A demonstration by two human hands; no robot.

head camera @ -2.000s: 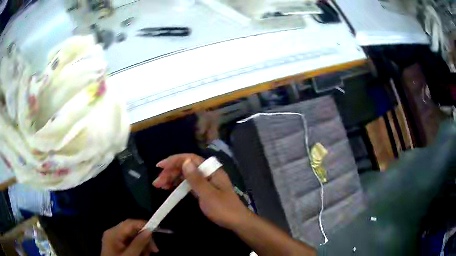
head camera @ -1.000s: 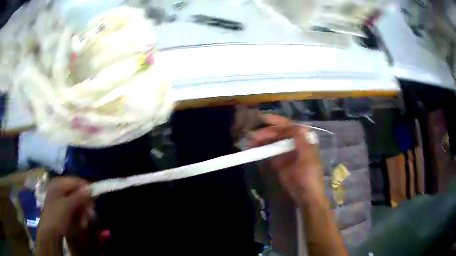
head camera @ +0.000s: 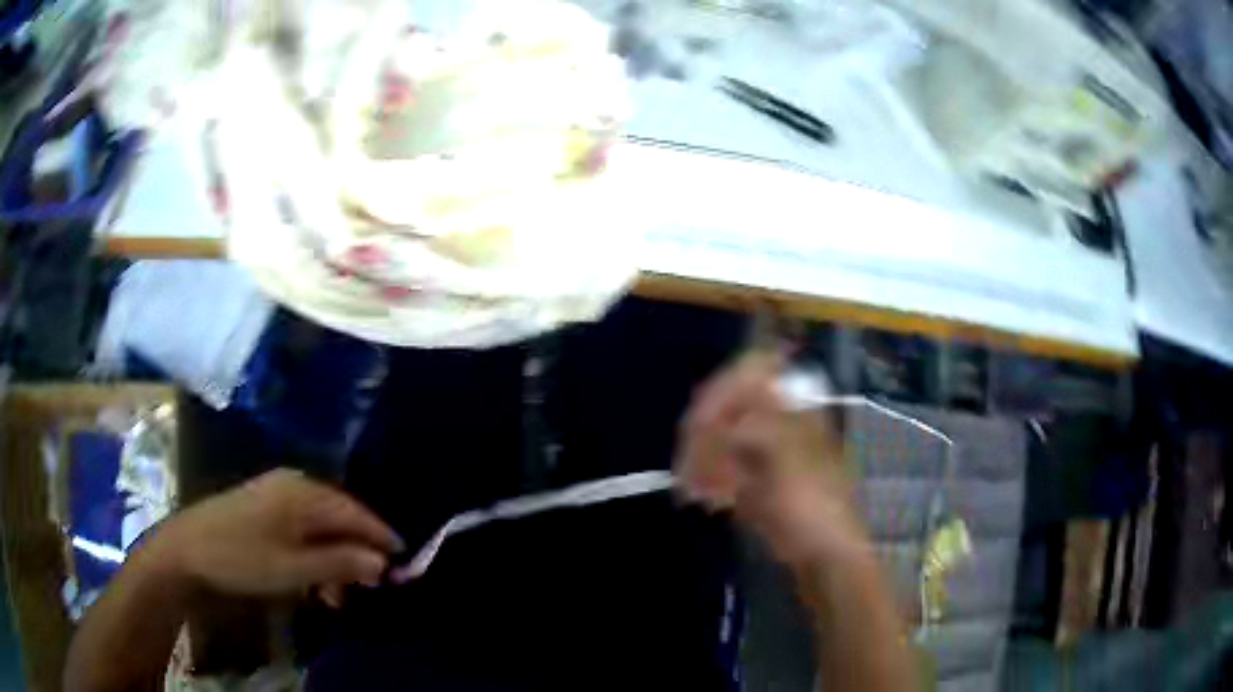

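A narrow cream-white strip (head camera: 554, 500) stretches between my two hands in front of my dark clothing, below the table edge. My left hand (head camera: 291, 541) pinches its left end, which bends down near the fingertips. My right hand (head camera: 757, 453) holds the other end, and a short white piece shows above its fingers. Both hands are blurred. The cream floral garment piece (head camera: 460, 270) lies in a bulky heap on the table and hangs over its front edge.
The white table has a wooden edge (head camera: 892, 314). Black thread snips (head camera: 778, 108) lie on it, with more cloth (head camera: 1028, 115) at the upper right. A grey ribbed cushion (head camera: 980, 493) with a yellow scrap (head camera: 947, 548) is lower right. An open carton (head camera: 34, 406) is at the left.
The view has shifted, so the table and heap appear further right. The strip first spanned a short length, then was drawn out wide between my hands; now it looks narrower and bends at the left end.
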